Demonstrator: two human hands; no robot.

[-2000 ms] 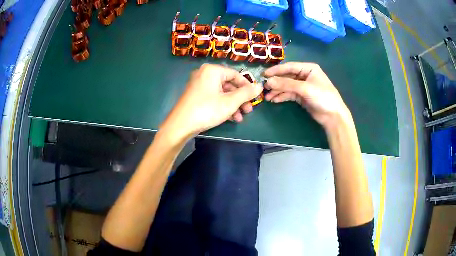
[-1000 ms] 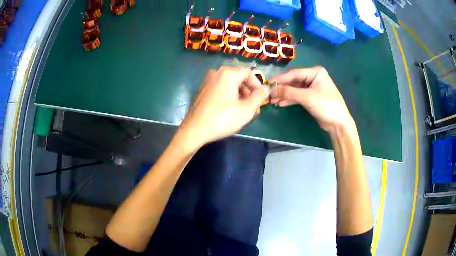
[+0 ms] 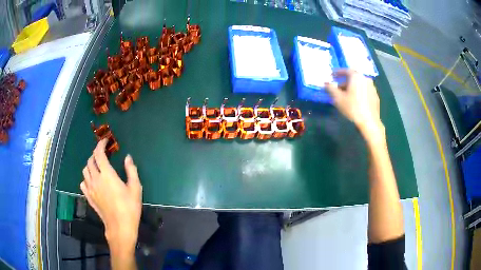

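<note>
My left hand [image 3: 113, 184] is at the left of the bench, fingers apart, its fingertips at a lone paired copper coil [image 3: 107, 139]; no grip shows. My right hand [image 3: 354, 97] is at the near edge of the middle blue parts bin [image 3: 315, 64], its thumb and fingers curled; whether it holds a piece cannot be made out. Finished coils [image 3: 245, 122] stand in a double row of openings at the centre, leads up, some with white rims. Unfinished coils [image 3: 140, 68] lie in a jumbled heap at the upper left.
Two more blue bins, a larger one [image 3: 257, 84] and one at the right [image 3: 354, 50], hold white contents. A white-blue layered stack [image 3: 369, 18] lies at the far right. Beyond the bench's left edge are a blue mat [image 3: 39, 126] with coils and a yellow bin [image 3: 31, 36].
My hands have parted from the coil between them: left to the lone coil, right to the bins. The row has one more coil at its right end. The view shows more of the far bench.
</note>
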